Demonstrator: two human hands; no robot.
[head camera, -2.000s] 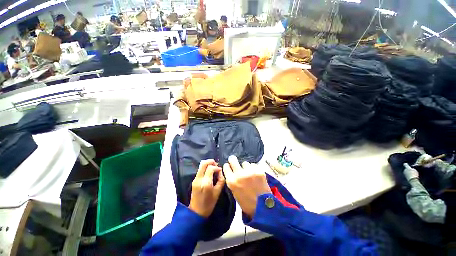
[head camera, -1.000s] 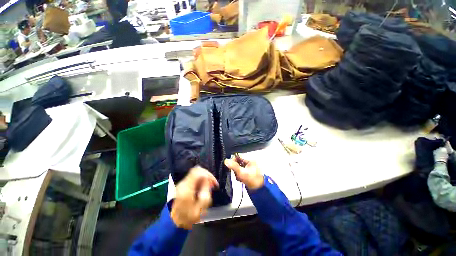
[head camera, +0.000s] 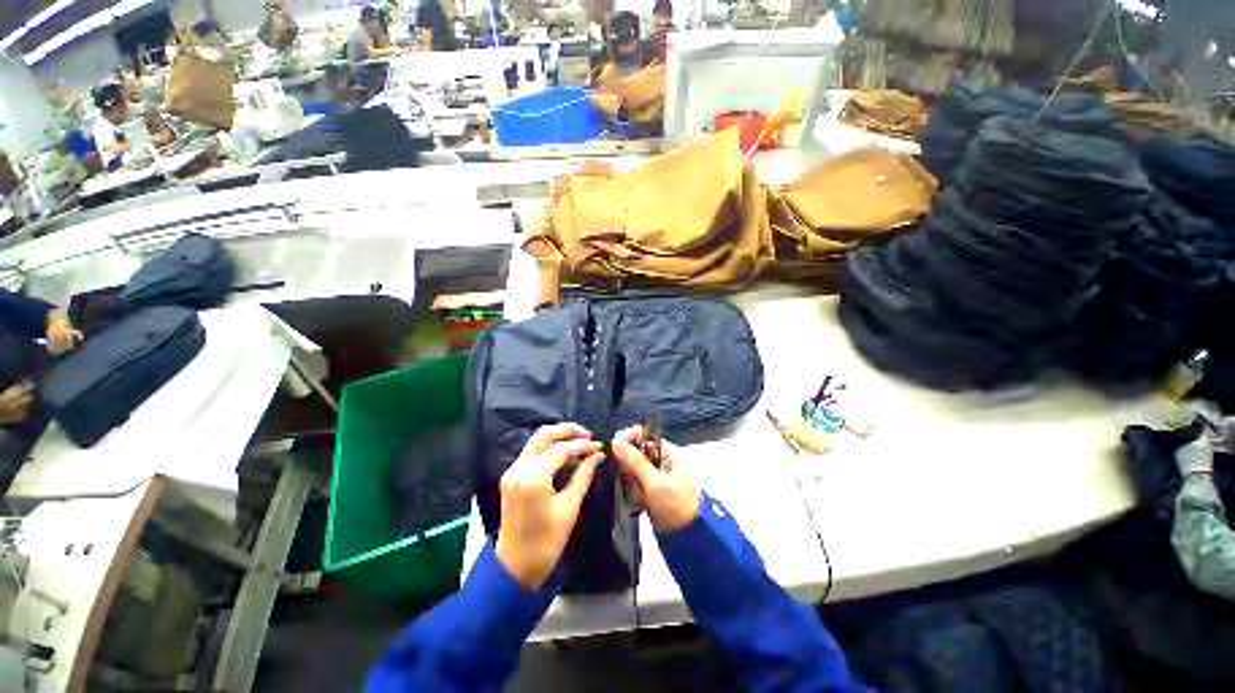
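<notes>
A dark navy backpack (head camera: 684, 366) lies on the white table in front of me, with a zipper opening running down its middle. My left hand (head camera: 546, 490) is at the zipper, thumb and fingertips pinched together on its edge. My right hand (head camera: 656, 477) is just beside it, fingertips at the same zipper, with small dark thread snips (head camera: 652, 437) in it. The fingertips nearly meet. What exactly the left fingertips pinch is too small to tell. A thin cord hangs below my right hand.
A green bin (head camera: 397, 467) stands left of the table (head camera: 975, 487). Brown bags (head camera: 664, 217) lie at the far side. Tall navy piles (head camera: 1002, 257) stand right. A small teal and yellow cluster (head camera: 822, 417) lies right of the backpack. Another person's hands show at the left and right edges.
My left hand has moved from a blurred position onto the zipper, close to my right hand. The zipper gap looks narrower than a second ago. A person's hands now show at far left.
</notes>
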